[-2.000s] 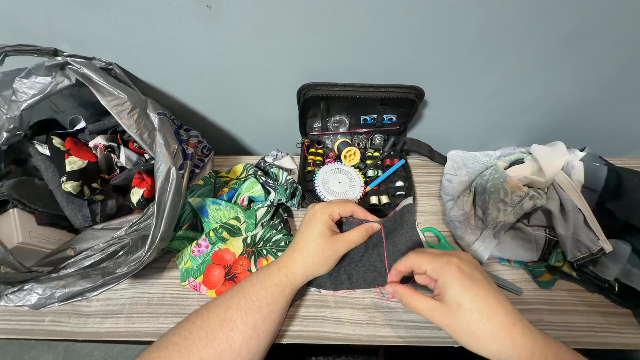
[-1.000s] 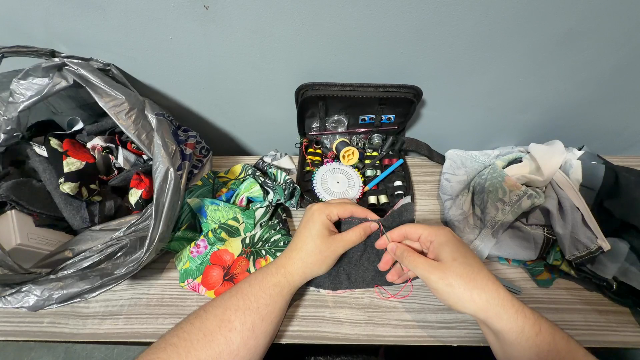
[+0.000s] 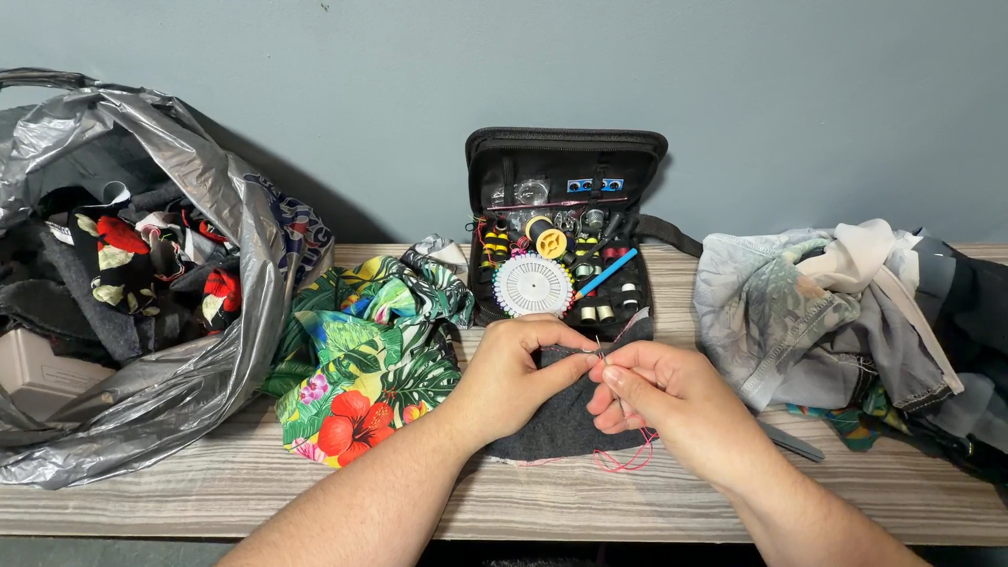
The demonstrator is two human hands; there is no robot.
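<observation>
My left hand pinches the upper edge of a dark grey fabric piece between thumb and forefinger. Just right of those fingertips, my right hand grips a thin sewing needle, its tip pointing up at the fabric's edge. Pink thread hangs in loops below my right hand, over the lower edge of the fabric. Behind both hands lies an unzipped black sewing kit with thread spools, a yellow spool, a round pin wheel and a blue pen-like tool.
A grey plastic bag of fabric scraps stands at the left. Tropical-print cloth lies between it and my left hand. On the right are crumpled grey cloths, with a grey blade-like object near them. A wall rises behind the wooden table.
My right hand has moved up from the lower part of the fabric to my left fingertips. The stretched pink thread now hangs in loops. The green scissor handle seen earlier is out of sight.
</observation>
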